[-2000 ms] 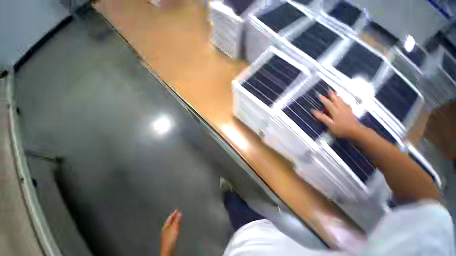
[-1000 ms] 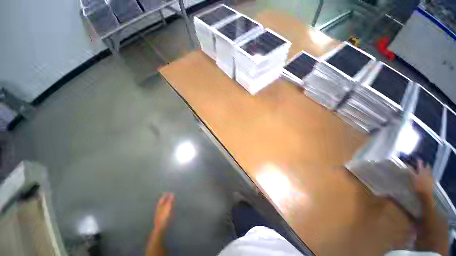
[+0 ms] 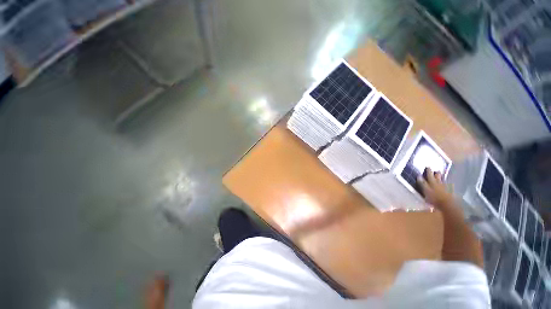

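Three stacks of small solar panels stand side by side on the tan table, dark cell faces up: the far stack, the middle stack and the near stack. Their striped white-grey edges face me. My right hand lies on the top panel of the near stack, fingers apart, beside a bright glare; it grips nothing that I can see. My left hand is low over the floor at the bottom edge, blurred and partly cut off.
More panel stacks stand in a row along the right. A rack with grey stacks is at the upper left. A pale cabinet with a blue edge and a red object are beyond the table. Grey floor lies left.
The view has swung toward the table's far end. My right hand has gone from a stack in the right-hand row to the near stack of the three. My left hand is lower in the picture.
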